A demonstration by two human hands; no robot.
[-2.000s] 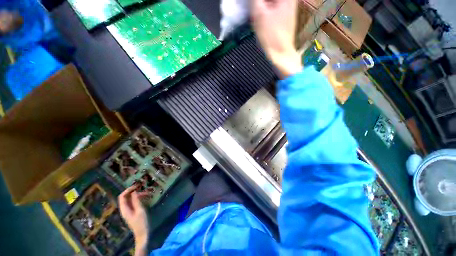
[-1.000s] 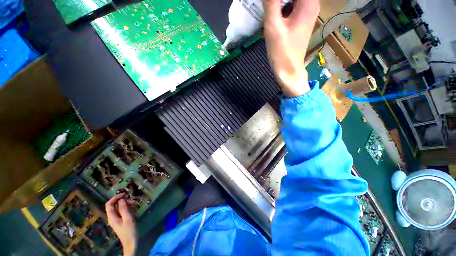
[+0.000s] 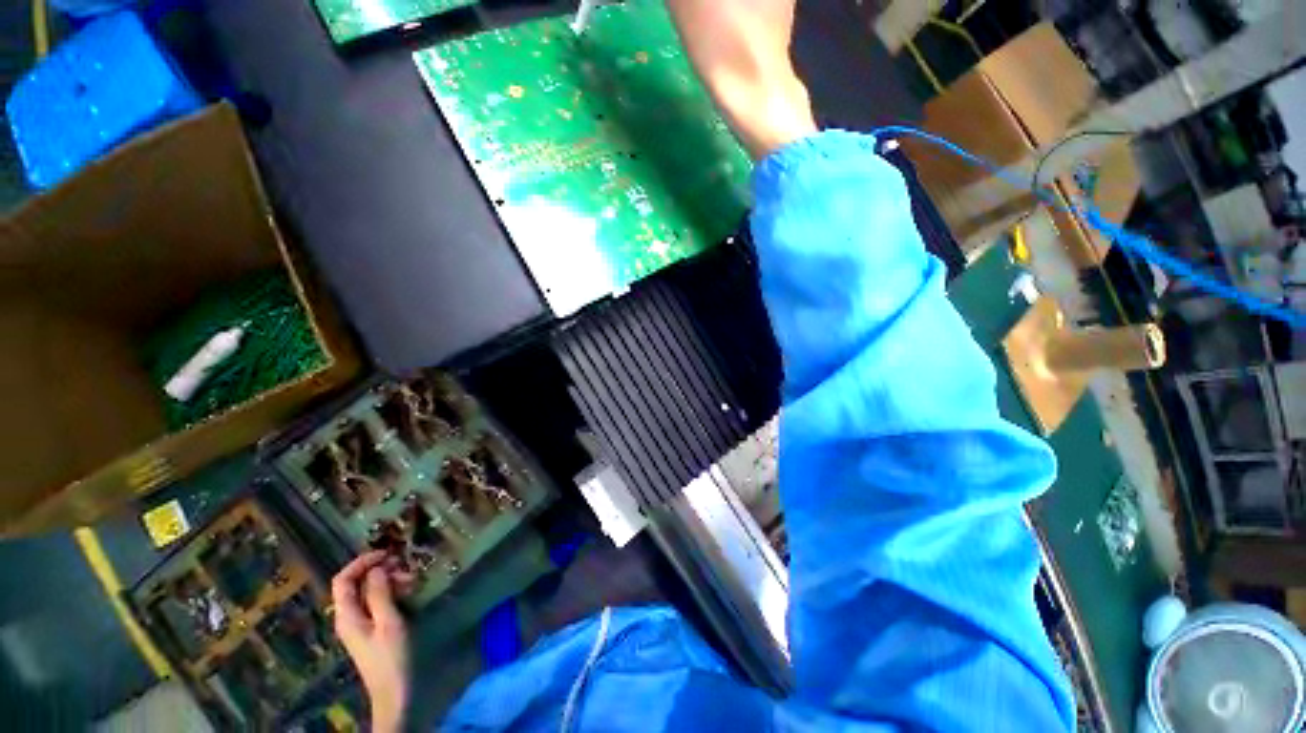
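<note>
My right hand [image 3: 738, 65] is over the green board panel [image 3: 609, 172], its fingers cut off by the top edge. A narrow white tip of the bottle [image 3: 580, 17] shows over the panel's far edge; the bottle's body is out of view. The panel lies flat on a black tray [image 3: 365, 229], with shiny glare at its near left corner. My left hand [image 3: 370, 587] is low at left, fingers curled at the near edge of a grey-green four-opening pallet [image 3: 416, 480] with brown clamps. Its fingertips touch the pallet, partly hidden among the clamps.
An open carton [image 3: 108, 308] at left holds green strips and a white tube. An orange-brown pallet [image 3: 251, 609] lies below it. The ribbed black rack [image 3: 652, 394] meets the conveyor rail [image 3: 723, 551]. A wooden stand [image 3: 1074, 351], blue hose [image 3: 1132, 244] and round fan [image 3: 1229, 687] are at right.
The view has shifted, and the panel sits further right in it. My right hand and the bottle tip have moved up toward the panel's far edge. My left hand stays at the same pallet.
</note>
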